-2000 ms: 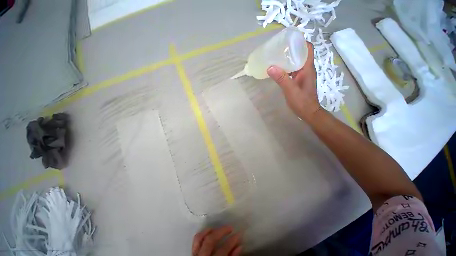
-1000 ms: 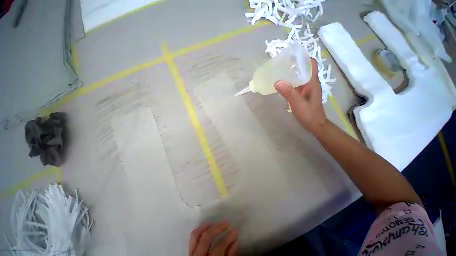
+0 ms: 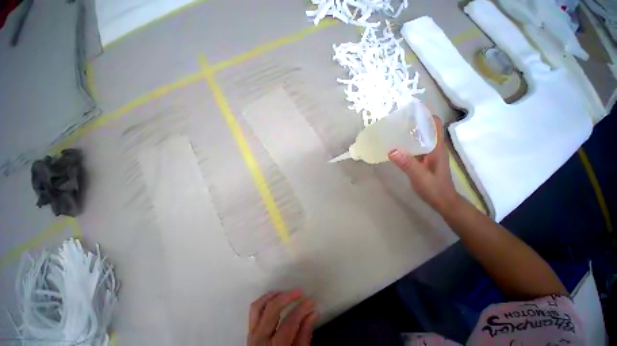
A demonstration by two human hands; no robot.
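My right hand [image 3: 429, 169] is closed around a clear soft glue bottle [image 3: 389, 138] with pale yellowish liquid. The bottle lies tilted in the hand, its thin white nozzle pointing left, over the right arm of a beige panel [image 3: 177, 196]. The panel is nearly table-coloured and lies flat, its two arms on either side of a yellow line. I cannot tell if the nozzle tip touches it. My left hand [image 3: 281, 319] is at the bottom edge, partly cut off, resting with bent fingers on the panel's lower part. No object shows in it.
White cut panels [image 3: 524, 145] lie stacked at the right, with a yellowish tape roll [image 3: 497, 62] in their gap. Short tape strips [image 3: 379, 71] are heaped beyond the bottle. A dark crumpled rag [image 3: 57, 182] and a long tape bundle [image 3: 66, 297] lie at the left.
The right hand has moved the bottle nearer to me, down along the panel's right arm. The left hand stays low on the panel. The whole view has shifted somewhat.
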